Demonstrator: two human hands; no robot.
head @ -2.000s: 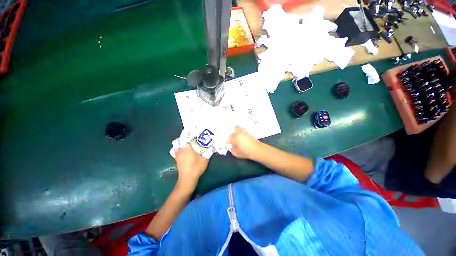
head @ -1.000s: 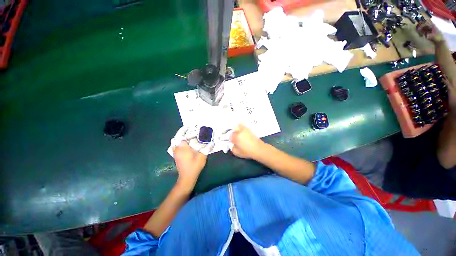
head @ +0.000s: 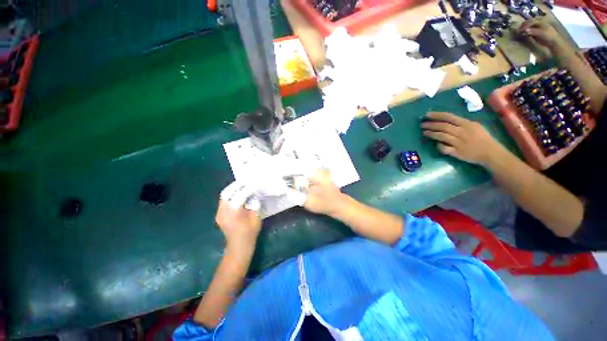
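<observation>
My left hand (head: pixel 238 220) holds a crumpled white wipe (head: pixel 256 193) over the white paper sheet (head: pixel 341 165). My right hand (head: pixel 321 193) is at the right end of the wipe, its fingers closed on white cloth. The watch body seen earlier between my hands is covered; only a small greyish edge shows near my right fingertips. To the right on the green mat lie a lit watch body (head: pixel 410 160), a dark watch body (head: pixel 379 150) and a silver-edged one (head: pixel 381 120). Two dark units (head: pixel 154 194) lie at the left.
A slanting metal post (head: pixel 256 60) stands at the sheet. Behind are an orange-edged box (head: pixel 294 65), heaped white wipes (head: pixel 373 66) and a black box (head: pixel 447 41). At the right, another person's hand (head: pixel 462 138) rests over the mat near a red-orange tray (head: pixel 542 160) of units.
The wipe now covers the watch body between my hands. Another person's hand has come in over the mat at the right, where a dark unit lay. The view has shifted, showing more at the left.
</observation>
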